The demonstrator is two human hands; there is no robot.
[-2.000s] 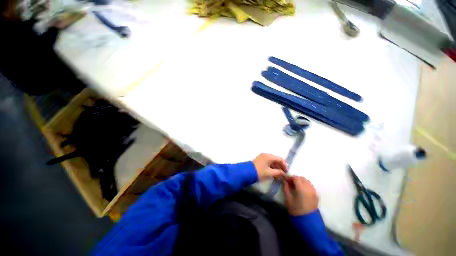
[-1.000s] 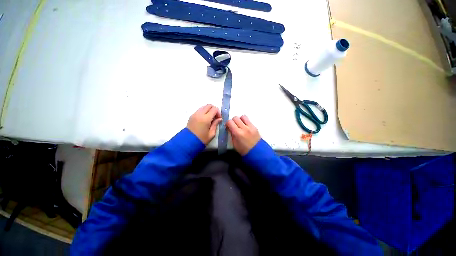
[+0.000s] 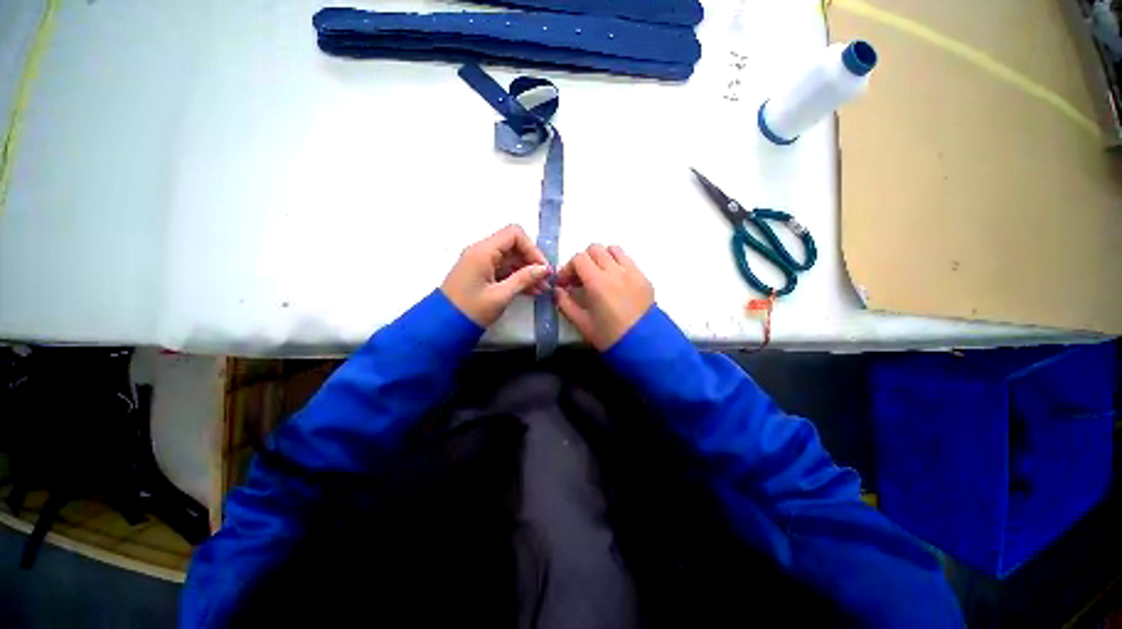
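Note:
A narrow strap point(image 3: 551, 203) lies lengthwise in front of me, its paler grey-blue side up. Its far part curls into a loop and its near end reaches the table's front edge. My left hand point(image 3: 498, 275) pinches the strap's left edge with thumb and finger. My right hand point(image 3: 603, 295) has its fingertips on the strap's right edge, opposite the left. The fingertips nearly meet over the strap; any thread between them is too fine to make out.
Scissors with green handles point(image 3: 771, 251) and an orange-red cord lie right of my hands. A white thread cone point(image 3: 815, 92) lies beyond them. Wide navy strap pieces point(image 3: 517, 39) are stacked at the far side. A brown board point(image 3: 972, 172) covers the right. A blue crate point(image 3: 941, 455) stands below right.
The view has swung round from its angled position and shifted slightly further down. Both hands stay at the strap; the left thumb and finger now pinch at its edge, closer to the right fingertips.

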